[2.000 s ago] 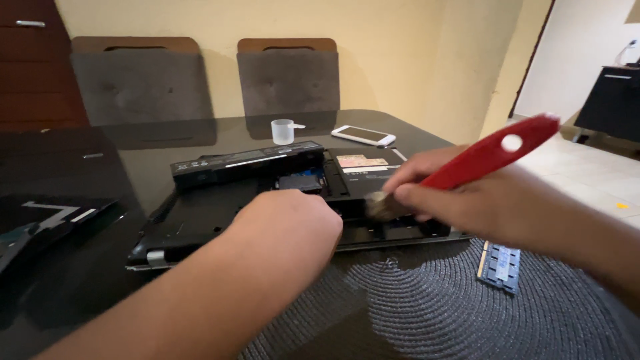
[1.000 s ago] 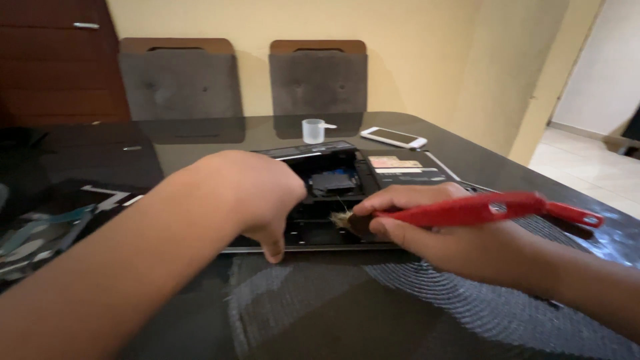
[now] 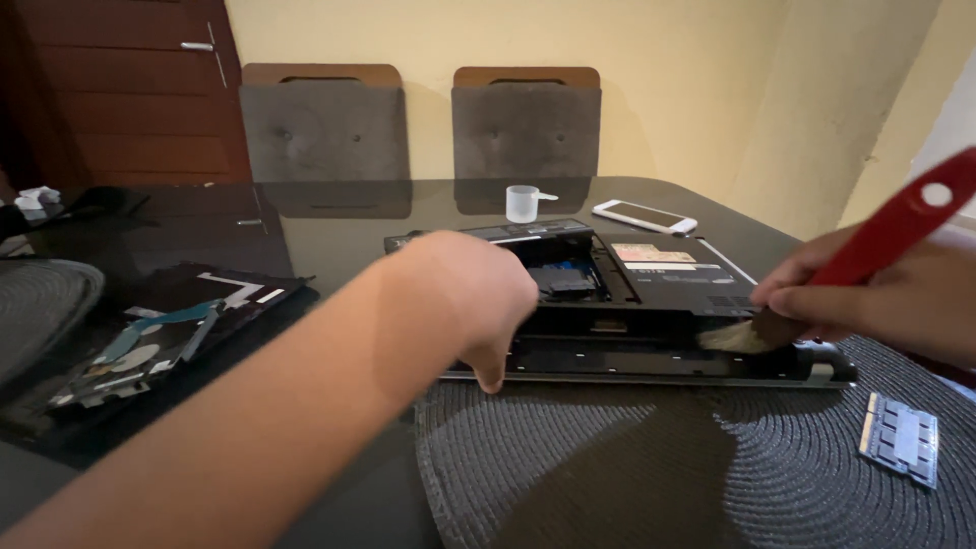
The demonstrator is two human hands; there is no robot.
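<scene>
An opened laptop base (image 3: 671,282) lies underside up on a dark woven round placemat (image 3: 610,465), with an uncovered bay showing inside. My left hand (image 3: 480,297) grips its left part, thumb at the near edge; most of its fingers are hidden. In my right hand (image 3: 846,290) is a paintbrush with a red handle (image 3: 892,221). Its pale bristles (image 3: 732,337) touch the recessed strip along the laptop's near side, toward the right end. A laptop battery (image 3: 549,228) rests tilted along the far side. One memory module (image 3: 901,438) lies on the placemat at the right.
Behind the laptop are a small clear measuring cup (image 3: 522,204) and a white smartphone (image 3: 645,216). Removed laptop parts with a teal ribbon cable (image 3: 156,328) lie at the left, near another round placemat (image 3: 46,313). Two grey chairs (image 3: 324,133) stand across the dark table.
My right hand has moved the brush rightward along the laptop's near side, from beside the open bay to near the right end. My left hand stays at the laptop's left part. The view has shifted.
</scene>
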